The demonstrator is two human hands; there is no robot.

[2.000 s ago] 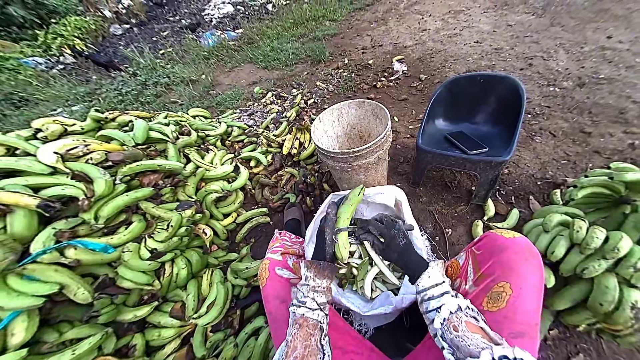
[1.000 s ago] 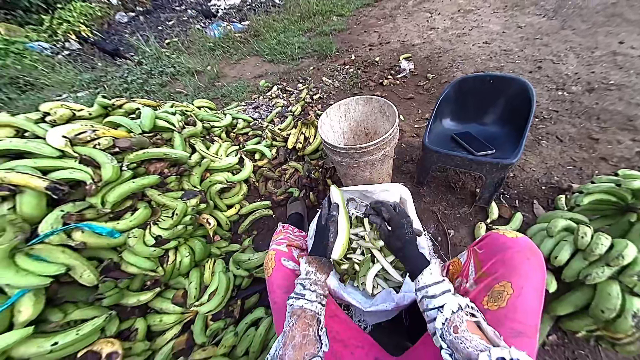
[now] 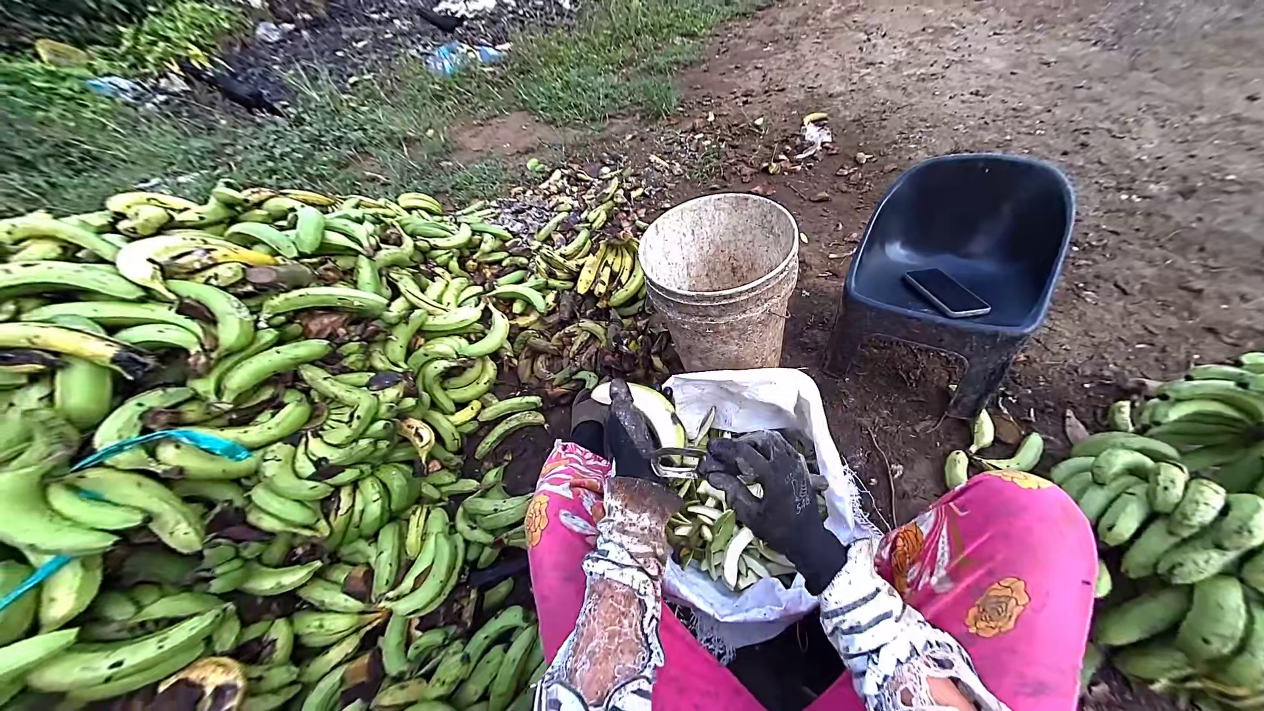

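Wearing a dark glove, my left hand [image 3: 632, 434] is closed around a partly peeled plantain [image 3: 654, 410] at the left rim of a white woven sack [image 3: 765, 390]. My right hand [image 3: 775, 489], also in a dark glove, grips a metal peeler [image 3: 678, 462] whose looped end reaches to the plantain's lower end. Beneath both hands, green and pale peel strips [image 3: 736, 553] lie in the sack, which stands between my knees. My fingers hide part of the plantain and the peeler's handle.
A large heap of green plantains [image 3: 286, 365] spreads on the left. Ahead stands a dirty stacked bucket [image 3: 746, 321]; right of it, a dark plastic chair [image 3: 973, 222] bears a phone [image 3: 946, 293]. More plantain bunches [image 3: 1175, 494] lie at the right edge.
The plantain has gone from upright over the sack, with green skin on it two seconds ago, to tilted at the left rim, showing pale flesh. My right hand has moved down and left since one second ago.
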